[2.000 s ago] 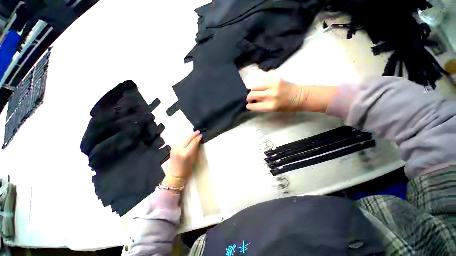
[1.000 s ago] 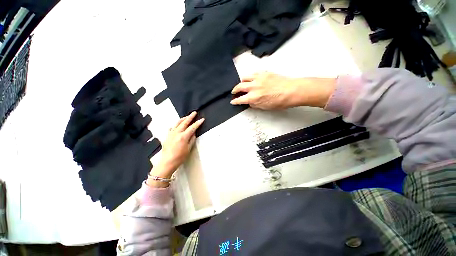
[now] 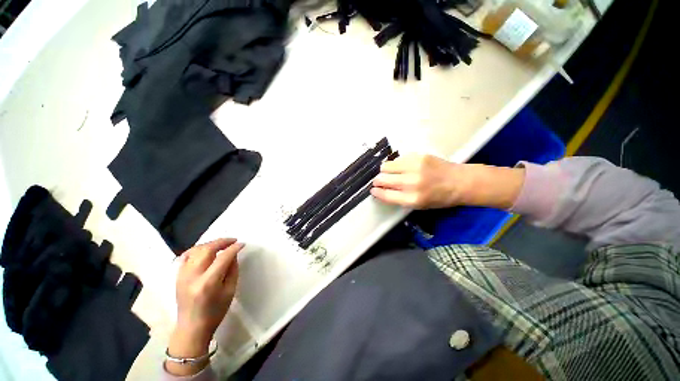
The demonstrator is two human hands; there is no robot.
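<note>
A limp black cut panel [image 3: 168,160] lies at the lower end of the broad black panel pile [image 3: 224,37], its near edge raised or folded and a small tab at its left. My left hand [image 3: 209,279] is just below the panel's near corner, fingers loosely bent and nothing seen in them. Several narrow black strips [image 3: 335,195] lie in a parallel row right of the panel. My right hand [image 3: 417,181] is at the right end of this row, its bunched fingertips over the end of the nearest strip. The fingers hide whether they grip it.
An overlapping black panel stack [image 3: 63,290] lies at left, tabs on its right side. A loose strip bundle [image 3: 429,30] and a labelled container [image 3: 518,30] are at the far right. A blue object [image 3: 514,145] is below the table's right edge.
My right hand has left the panel and moved to the strips' right end. My left hand has drawn back from the panel. The view has shifted right and turned.
</note>
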